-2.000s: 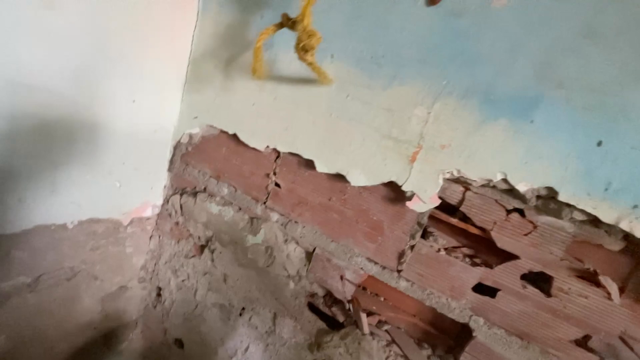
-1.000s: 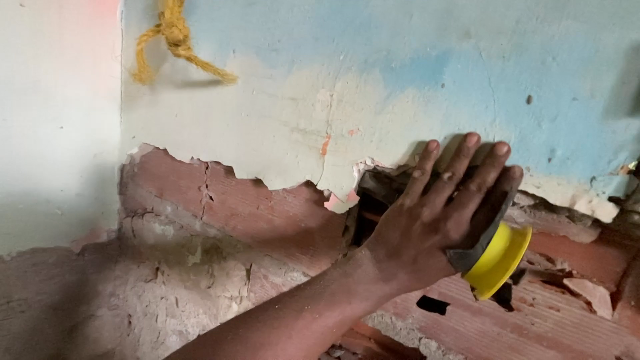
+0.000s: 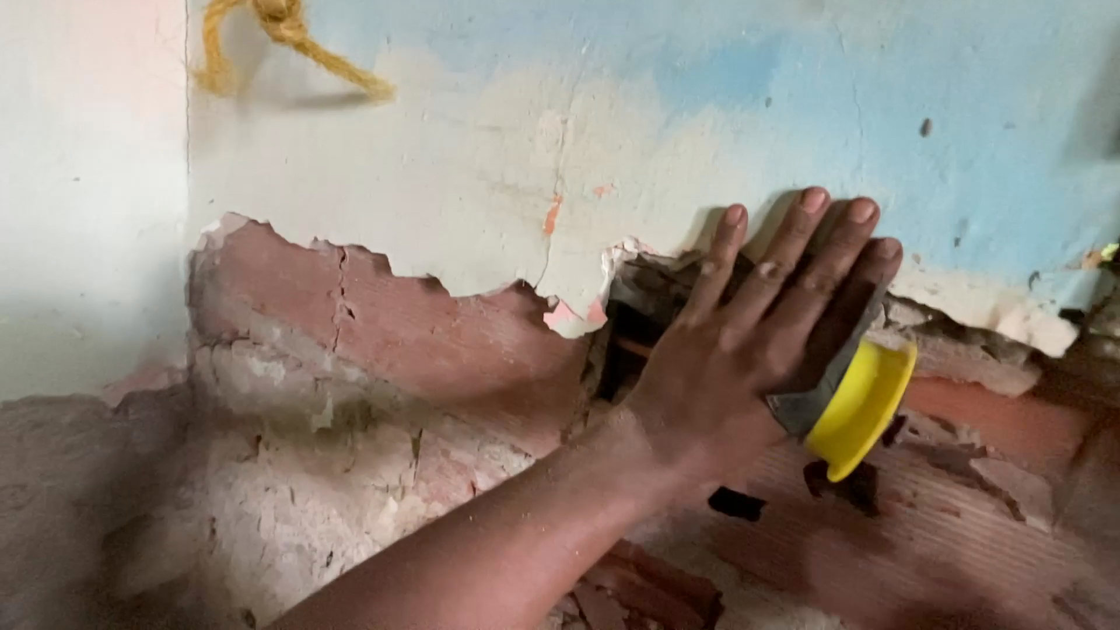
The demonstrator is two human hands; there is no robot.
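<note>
My left hand (image 3: 761, 324) lies over the broken edge of the plaster, back towards me, fingers spread and pointing up. Under its palm and index finger is a dark grey sheet-like piece (image 3: 809, 402), whose material I cannot tell. A yellow plastic spool-like part (image 3: 862, 411) sticks out beside it at the right of the hand; the thumb is hidden. Around the hand are the painted plaster wall (image 3: 490, 175), pale and blue, and exposed red hollow clay bricks (image 3: 420, 332) below the jagged plaster edge. My right hand is out of view.
A knotted yellow fibre rope (image 3: 293, 31) hangs at the upper left against the wall. A white wall (image 3: 87, 192) meets this one at the left corner. Rough mortar (image 3: 289, 490) and a broken brick cavity (image 3: 647, 586) lie below, near the forearm.
Two seconds ago no hand was in view. One second ago my left hand was at the plaster edge with the grey and yellow pieces, much as now.
</note>
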